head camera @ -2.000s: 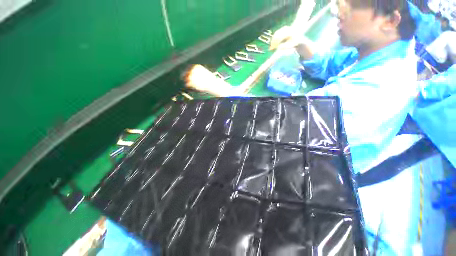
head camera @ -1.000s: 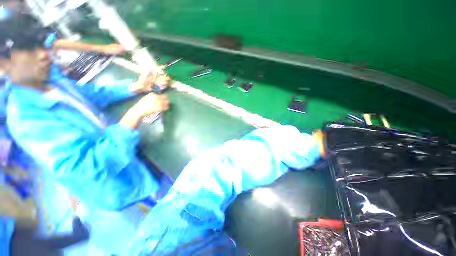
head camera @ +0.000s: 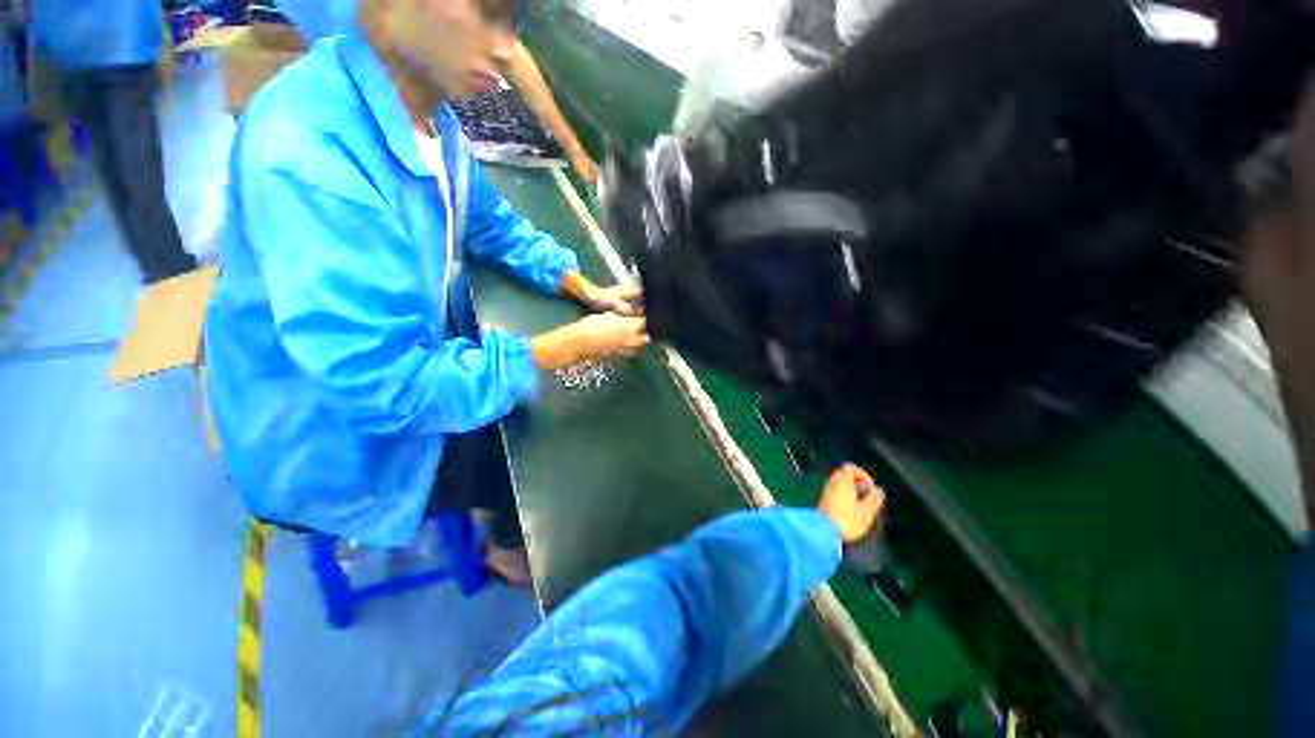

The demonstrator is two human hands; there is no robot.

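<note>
A large black, shiny pocketed tray is raised and tilted over the conveyor at the upper right, badly blurred. My left hand is over the green conveyor, below and left of the tray, with its fingers curled. A small dark shape shows at the fingers, and I cannot tell if it is held. A blurred skin-coloured shape at the right rim, beside the tray, looks like my right hand. It is cut off by the edge and its fingers do not show.
A seated worker in a blue smock works with both hands at the bench ledge. A whitish strip divides ledge and green conveyor. A blue stool, brown carton and standing person are at the left.
The view has swung. The black tray has gone from lying flat on the bench to raised and tilted over the conveyor. My left hand has come away from the tray's edge.
</note>
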